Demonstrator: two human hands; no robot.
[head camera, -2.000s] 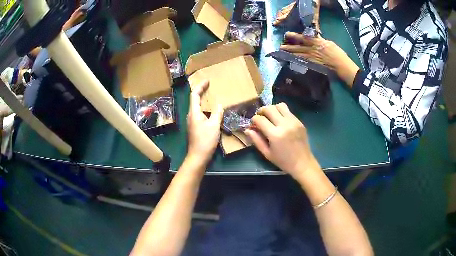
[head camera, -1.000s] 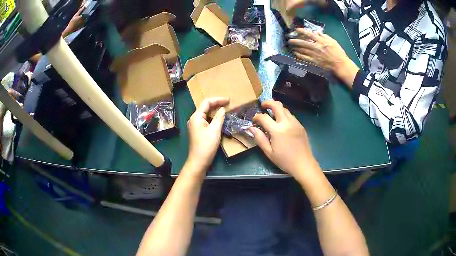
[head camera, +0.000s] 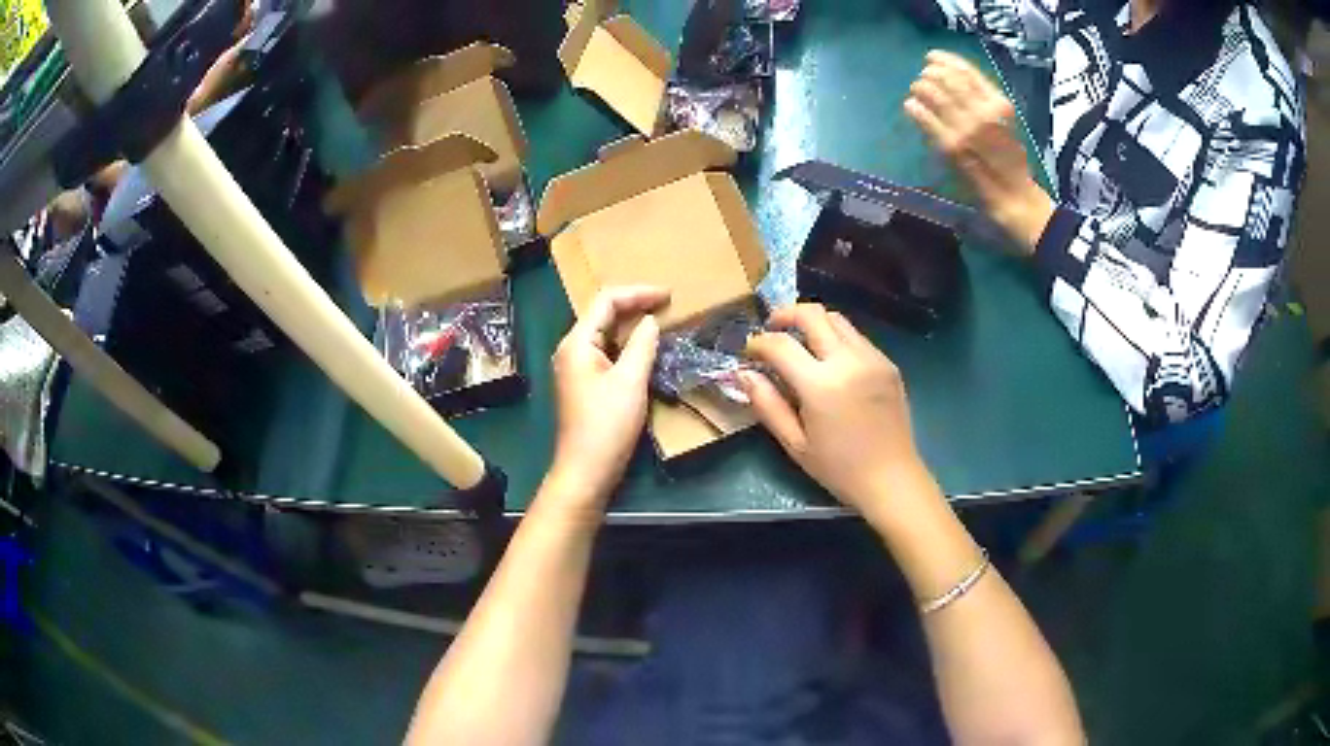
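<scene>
An open mailer box (head camera: 656, 248) stands in front of me, its brown lid upright and tilted back with the ear flaps out. A shiny clear polybag pack (head camera: 697, 364) with dark contents lies over the box tray. My left hand (head camera: 601, 391) holds the pack's left end, fingers curled. My right hand (head camera: 829, 391) pinches its right end with thumb and fingers. A flat brown cardboard piece (head camera: 697, 430) shows low in the tray below the pack. My fingers hide part of the tray.
Another open box (head camera: 430, 233) with bagged red and dark parts is at left, more open boxes behind. An open black carton (head camera: 880, 262) is at right. A person in a patterned shirt (head camera: 1167, 175) sits at right. A cream pipe (head camera: 299, 299) slants across the left side.
My left fingers have come down from the lid onto the pack. The co-worker's hand has moved up and is now empty; the item it handled is gone from there.
</scene>
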